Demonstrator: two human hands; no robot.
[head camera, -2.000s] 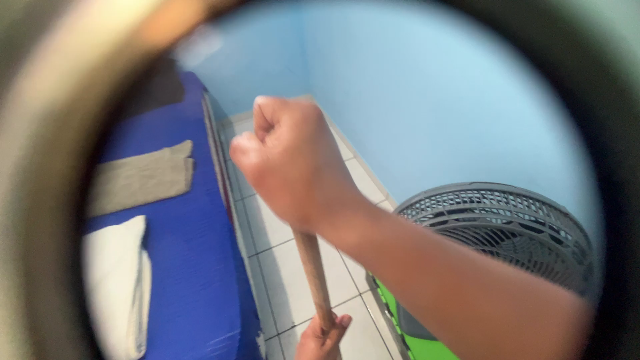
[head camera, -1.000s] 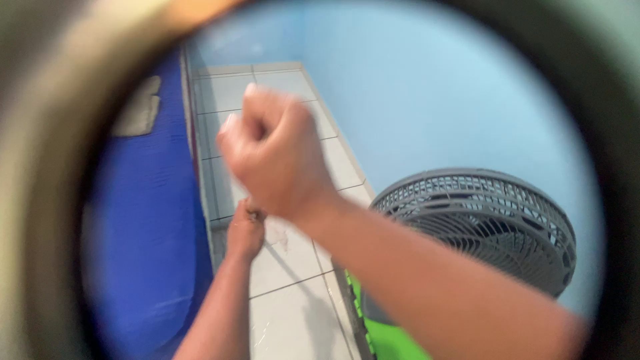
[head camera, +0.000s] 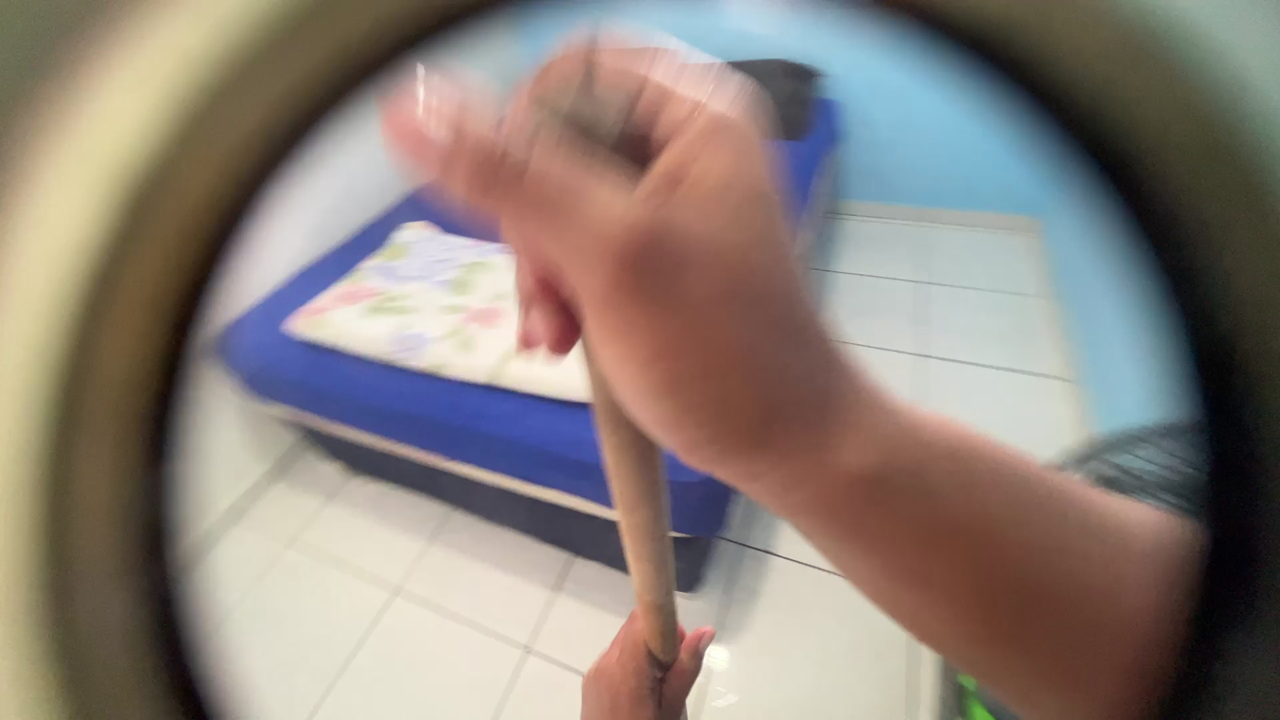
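A wooden pole (head camera: 638, 500) runs steeply between my two hands. My right hand (head camera: 650, 220) is large and blurred in the upper middle, wrapped around the upper part of the pole, with the forearm reaching in from the lower right. Lower down, at the bottom edge, my left hand (head camera: 645, 668) grips the same pole, its thumb at the side. The pole's lower end is out of view. Behind my right hand is a bed with a blue sheet (head camera: 400, 395), bearing a folded floral cloth (head camera: 420, 310).
White floor tiles (head camera: 440, 630) surround the bed. A dark object (head camera: 790, 95) lies at the bed's far end. At the right, a grey fan (head camera: 1150, 465) stands partly behind my forearm, near the light blue wall (head camera: 960, 150). A dark blurred rim frames the view.
The view has swung left, bringing the bed's near end and floral cloth into sight. Against one second ago, my left hand is lower in view and more of the pole shows between my hands.
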